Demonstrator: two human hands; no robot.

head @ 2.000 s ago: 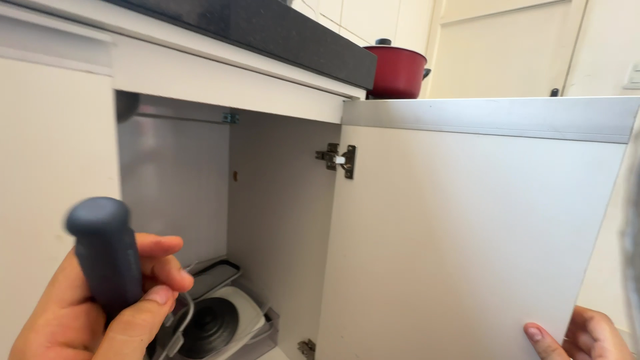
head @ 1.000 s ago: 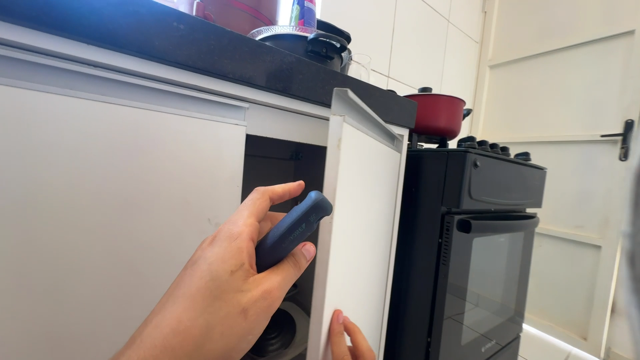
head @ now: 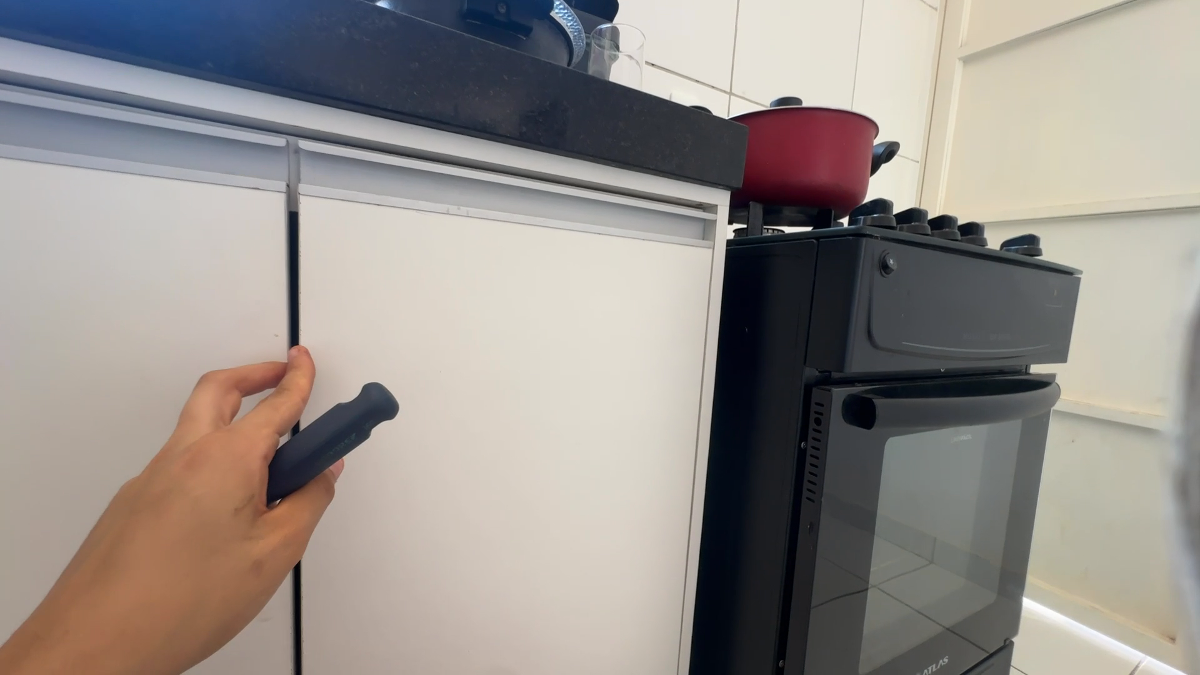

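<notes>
My left hand point(head: 225, 487) is closed around a dark blue plastic handle point(head: 333, 441) with a rounded end, which points up and to the right; what the handle belongs to is hidden in the hand. The fingertips are at the narrow dark gap between two white cabinet doors. The right-hand cabinet door point(head: 506, 422) lies flush under the dark stone countertop point(head: 525, 112), its grey metal pull strip along the top. On the left stands the other white door point(head: 122, 309), also closed. My right hand is out of view.
Right of the cabinet stands a black stove point(head: 937, 300) with knobs and an oven handle. A red pot point(head: 806, 159) with a black side handle sits on its burner. A clear glass point(head: 617, 54) and dark cookware stand on the countertop. A pale door point(head: 1078, 122) is behind the stove.
The cabinet door was wide open, then partly open, and is now closed. My right hand, earlier on that door, has left the view. My left hand still holds the blue handle.
</notes>
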